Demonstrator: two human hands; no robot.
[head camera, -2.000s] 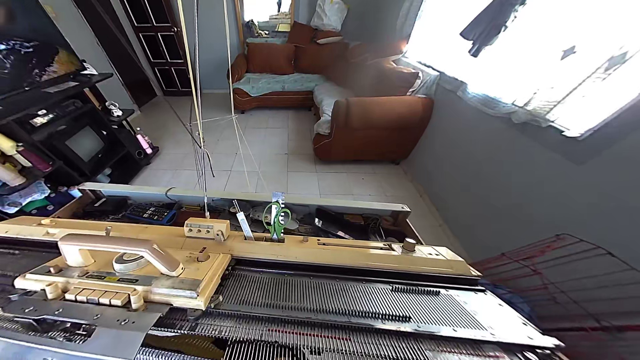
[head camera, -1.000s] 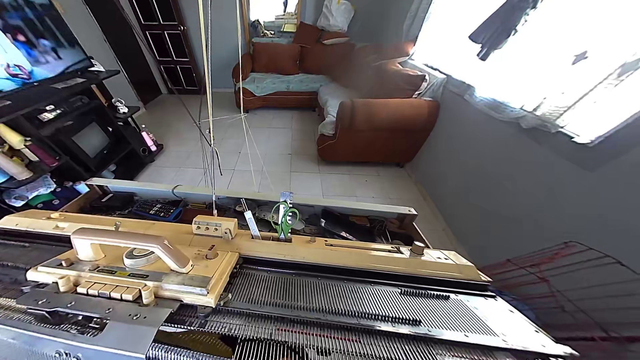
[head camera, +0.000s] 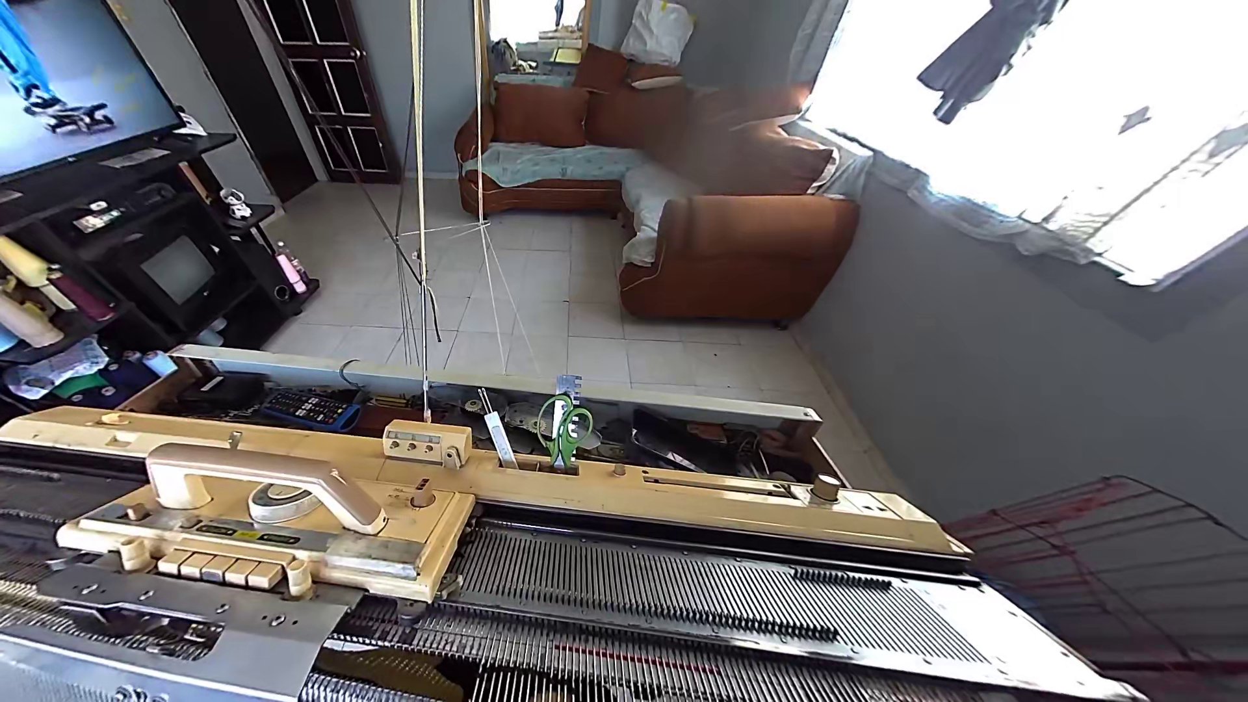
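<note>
Neither of my hands shows in the head view. A knitting machine fills the lower part, its cream carriage (head camera: 283, 517) with a brown-topped handle standing on the left of the metal needle bed (head camera: 663, 575). A row counter (head camera: 426, 444) sits on the rear rail behind the carriage. Green-handled scissors (head camera: 565, 434) stand upright in a slot of that rail, beside a slim white tool (head camera: 499, 439). Pale yarn strands (head camera: 419, 175) hang down behind the counter. Olive knitted fabric (head camera: 390, 673) shows partly between the beds at the bottom.
Behind the machine, a trough holds a blue-edged calculator (head camera: 310, 409) and mixed small items. A red wire rack (head camera: 1092, 556) stands at the right. Farther back are a brown sofa (head camera: 741, 253), a black television stand (head camera: 146, 244) with yarn cones, and a window with a curtain.
The carriage has kept its place on the needle bed. The view has shifted slightly left, bringing more of the television in. No hand appears in any frame.
</note>
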